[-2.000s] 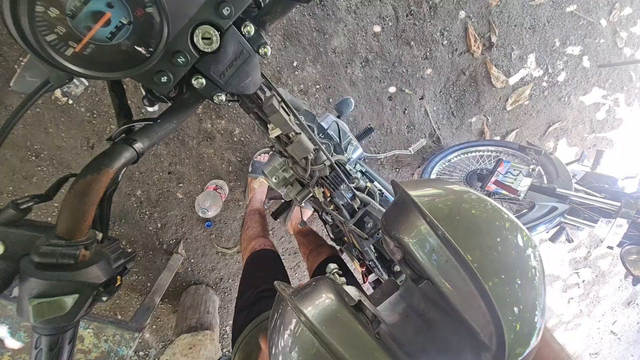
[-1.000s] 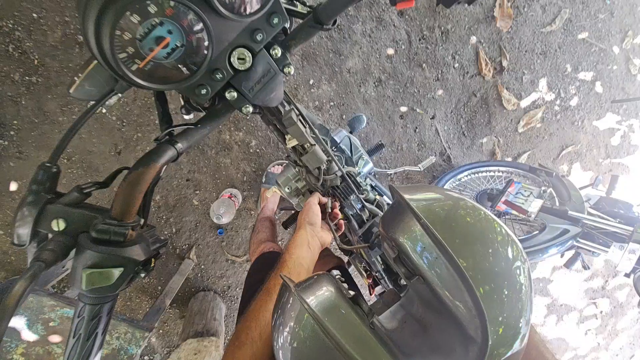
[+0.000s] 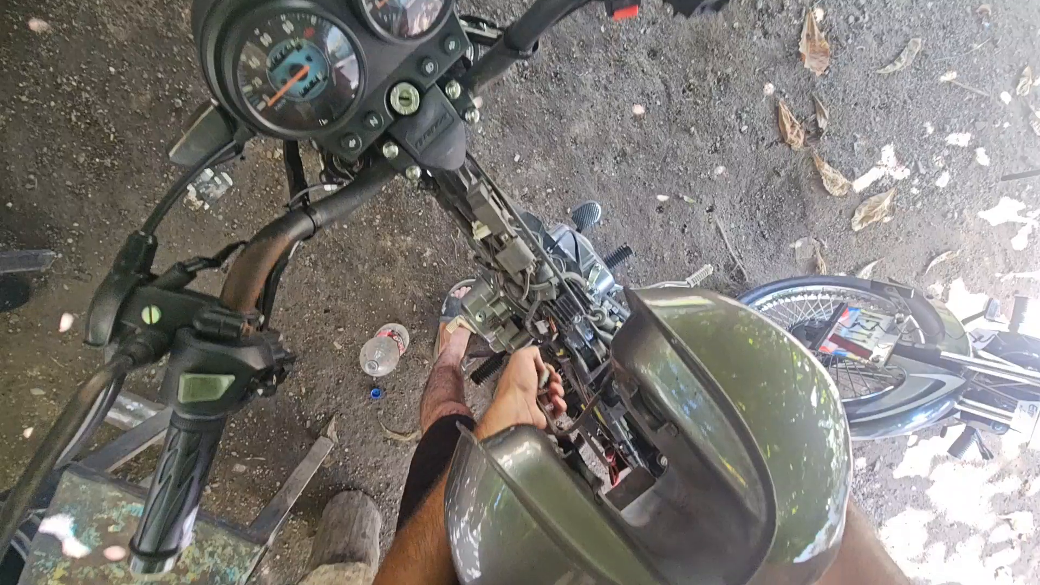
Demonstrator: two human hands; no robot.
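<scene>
My left hand (image 3: 528, 390) reaches from the lower left to the middle of a motorcycle's exposed frame, below the engine's cylinder area. Its fingers are curled beside wiring and a thin dark hose (image 3: 581, 418); whether they grip anything is unclear. A glossy olive-green fuel tank (image 3: 731, 366) stands out of its usual place, its hollow underside showing, close to my left forearm. At the lower right, part of my right arm (image 3: 869, 544) shows behind the tank, which hides the hand. Connectors and cables (image 3: 513, 253) lie along the bare frame tube.
The handlebar (image 3: 341, 195) and speedometer (image 3: 296, 73) fill the upper left. A plastic bottle (image 3: 383, 351) and blue cap (image 3: 375, 393) lie on the dirt. A wood stump (image 3: 345, 528) and worn metal piece (image 3: 106, 520) are lower left. Another motorcycle's wheel (image 3: 845, 349) is right.
My left hand and forearm have come up to the exposed frame since the oldest frame, and the hand stays there with its fingers curled. The view has shifted slightly.
</scene>
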